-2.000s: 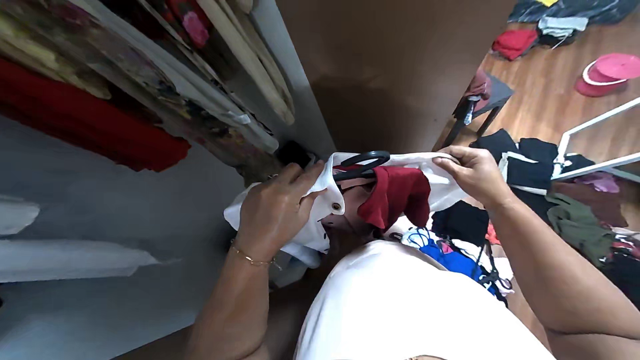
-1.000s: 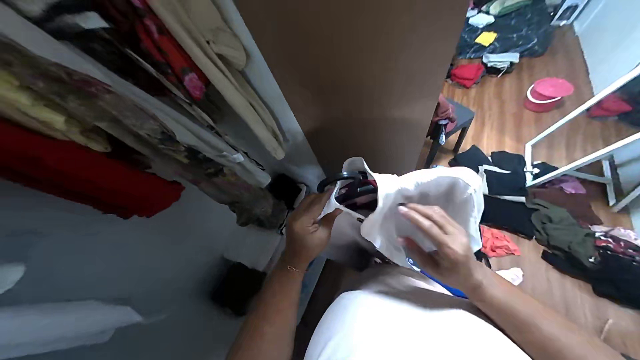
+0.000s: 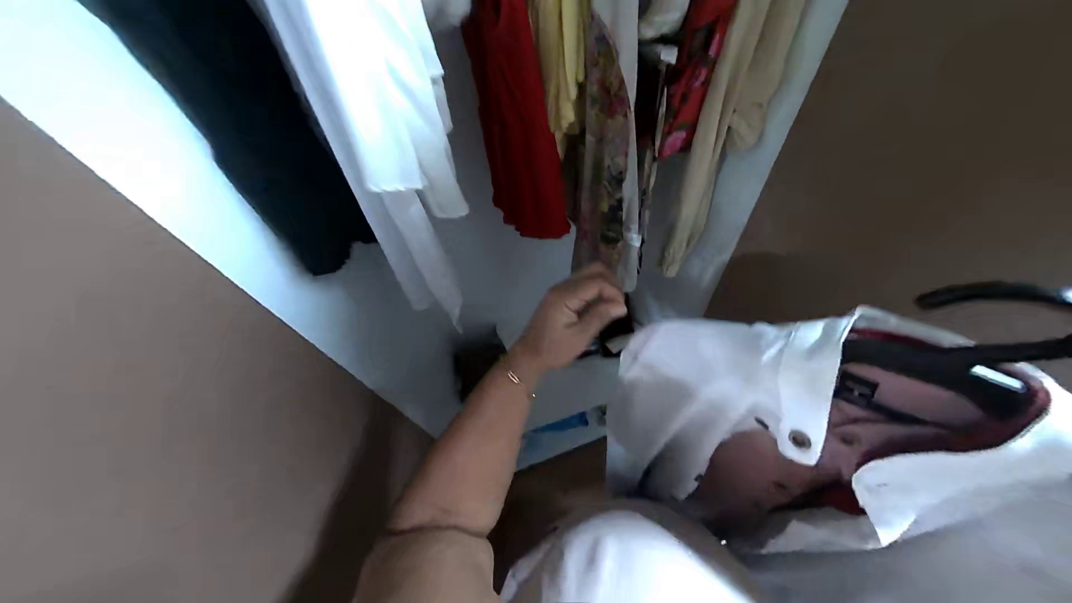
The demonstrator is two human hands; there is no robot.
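Note:
A white garment with a collar and metal snaps (image 3: 712, 368) hangs on a black clothes hanger (image 3: 938, 368) at the right, with dark red cloth inside it. The hanger's hook points toward the right edge. My left hand (image 3: 578, 314) is just left of the garment, its fingers curled, near the lower end of a floral garment (image 3: 605, 142); nothing is plainly seen in its fingers. My right hand is out of view, so what bears the hanger at the right is hidden.
Above hang a red garment (image 3: 519, 126), a beige garment (image 3: 729, 117), white garments (image 3: 377, 100) and a dark garment (image 3: 251, 126). Brown panels stand at the left (image 3: 126, 377) and right (image 3: 938, 167). Small dark items lie low behind my left hand.
The view has swung left toward the hanging clothes. My left hand has let go of the white garment and is apart from it. My right hand, earlier at the garment, has left the view.

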